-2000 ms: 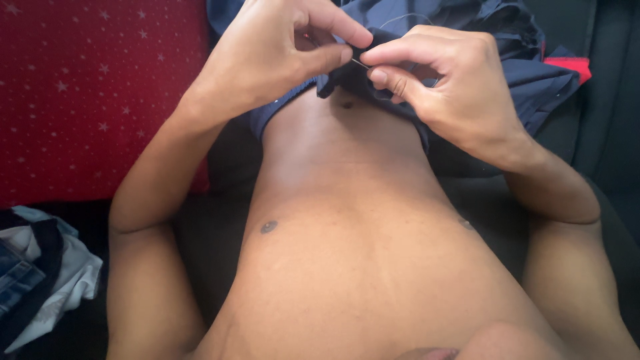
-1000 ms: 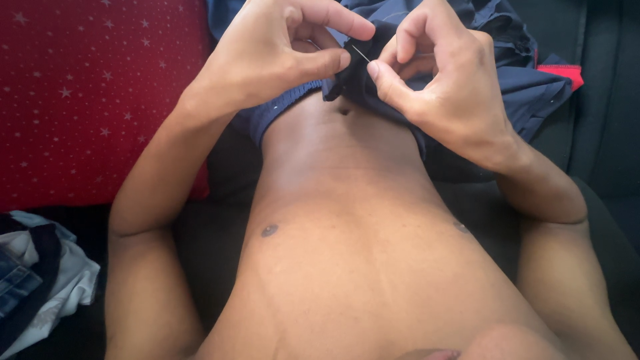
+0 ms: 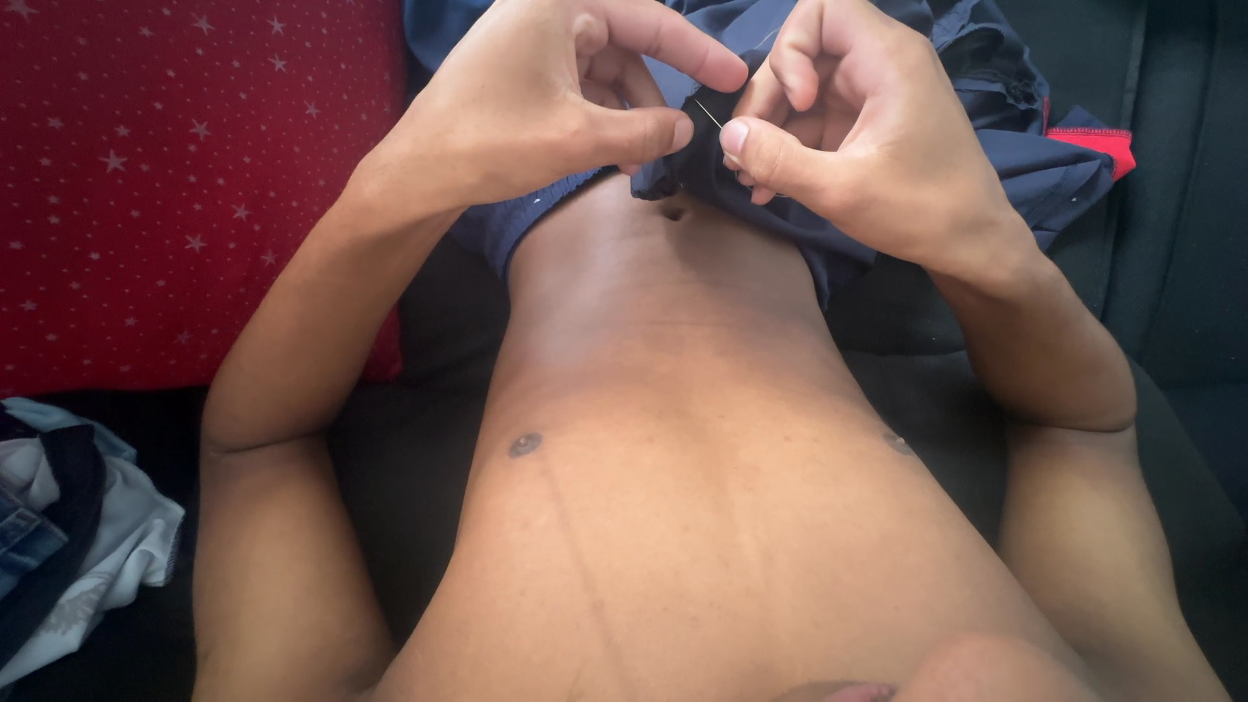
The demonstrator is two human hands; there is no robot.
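At the top centre my right hand point(image 3: 838, 136) pinches a thin sewing needle point(image 3: 709, 114) between thumb and forefinger, its tip pointing up and left against dark fabric. My left hand point(image 3: 585, 107) is beside it, holding a bunched edge of the dark cloth point(image 3: 673, 166), with thumb and forefinger spread around it; the other fingers are partly hidden behind. Navy fabric point(image 3: 1024, 175) with a red-edged part point(image 3: 1097, 146) spreads over the lap behind both hands. Any thread by the needle is too faint to follow.
A red star-patterned cushion or cloth point(image 3: 175, 195) lies at the upper left. Crumpled white, dark and denim clothes point(image 3: 107, 536) are at the lower left. Dark upholstery point(image 3: 1189, 244) lies at the right and under the arms.
Two seconds ago both hands' fingertips met at the needle by the cloth. My right hand has since shifted its grip, and the needle now shows more plainly. The left hand has stayed almost still.
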